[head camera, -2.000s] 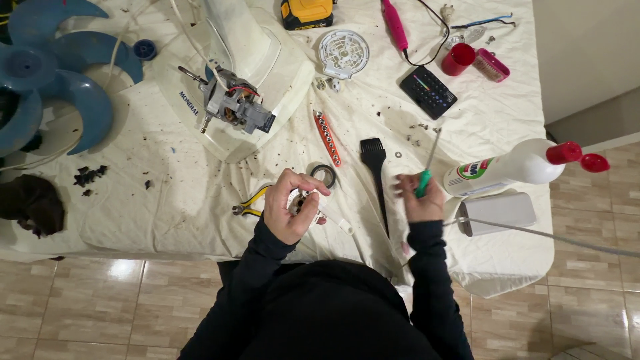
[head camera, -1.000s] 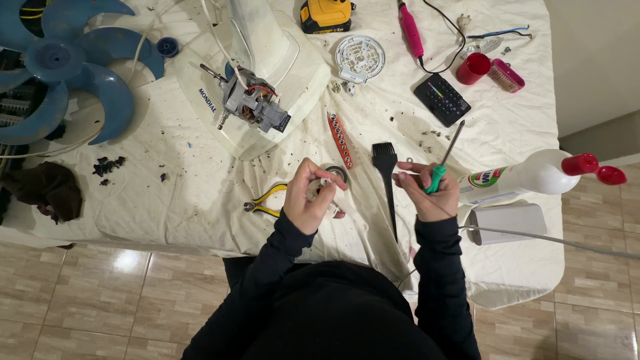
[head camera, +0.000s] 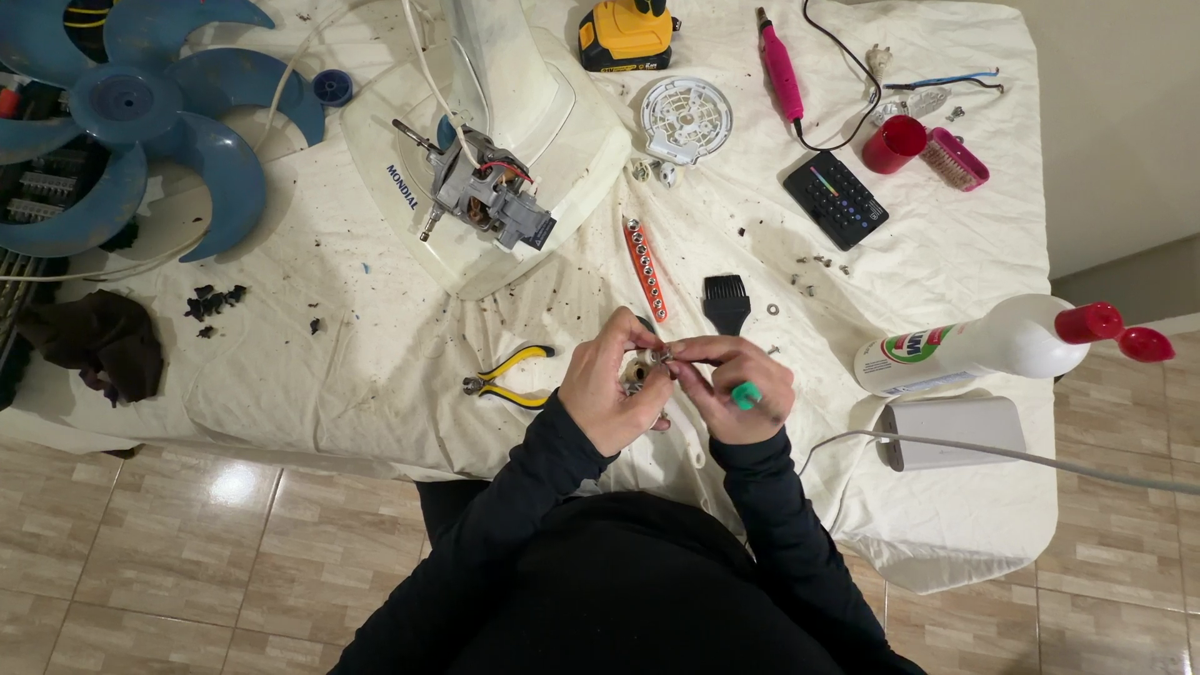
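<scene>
My left hand (head camera: 611, 382) holds a small fan part (head camera: 639, 373), pale with a dark hole, partly hidden by the fingers. The fingertips of my right hand (head camera: 736, 386) meet it at a small metal piece (head camera: 664, 356), too small to name. A green-handled screwdriver (head camera: 746, 395) stays tucked in my right hand, its shaft hidden. Yellow-and-black pliers (head camera: 511, 377) lie left of my left hand. Beyond the hands are a black brush (head camera: 727, 302) and an orange strip of sockets (head camera: 644, 270). An exposed fan motor (head camera: 487, 192) rests over the white fan base (head camera: 562, 141).
Blue fan blades (head camera: 211, 103) and a dark cloth (head camera: 94, 345) lie left. A yellow battery tool (head camera: 626, 37), white round grille (head camera: 686, 120), pink corded tool (head camera: 781, 70), black keypad (head camera: 835, 200) and red cap (head camera: 893, 144) lie beyond. A white bottle (head camera: 975, 347) and grey box (head camera: 956, 433) are right.
My right hand has moved left to meet my left hand at the small part. The screwdriver's shaft, visible pointing up before, is now out of sight.
</scene>
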